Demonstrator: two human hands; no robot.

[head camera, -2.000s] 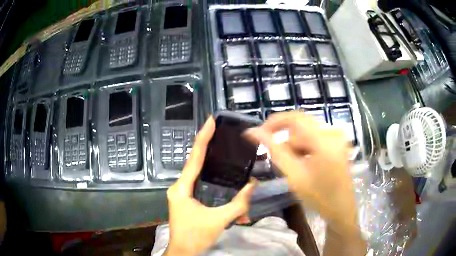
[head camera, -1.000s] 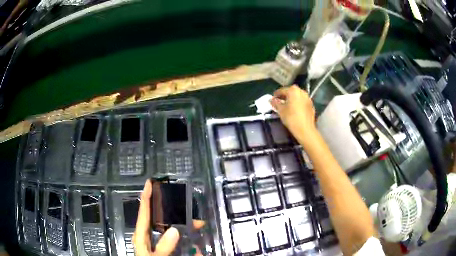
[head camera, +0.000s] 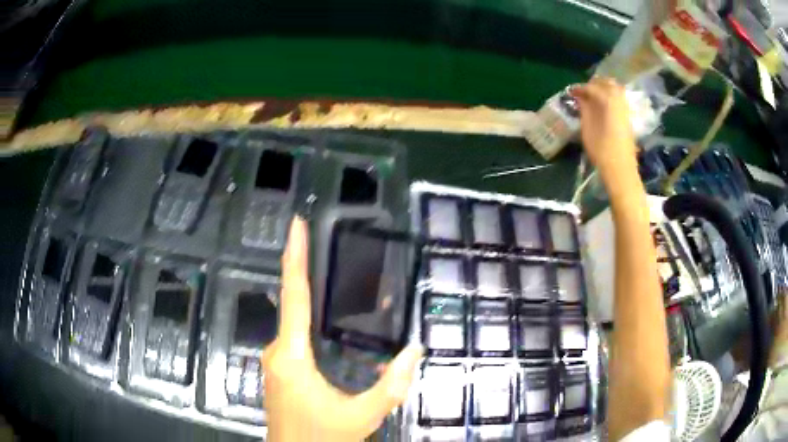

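Observation:
My left hand (head camera: 333,380) grips a dark grey keypad phone (head camera: 367,285) between thumb and fingers, its dark screen facing up, above the edge between the two trays. My right hand (head camera: 605,108) is stretched far forward to the small squat bottle (head camera: 556,129) beyond the lens tray. Its fingers are at the bottle's top; what they hold, if anything, is hidden and blurred. The clear phone tray (head camera: 121,384) with phones in its pockets lies at the left. The pale lens tray (head camera: 510,354) with rows of black-edged lenses lies right of it.
A green conveyor (head camera: 302,60) runs behind a worn wooden edge (head camera: 346,118). At the right are a white box (head camera: 600,259) with black frames, a thick black curved hose (head camera: 752,319) and a small white fan (head camera: 695,401). A plastic bag with red print (head camera: 687,39) is at the upper right.
My right hand has moved from the white cloth forward and right to the bottle; the cloth no longer shows there. My left hand still holds the phone. The view has shifted.

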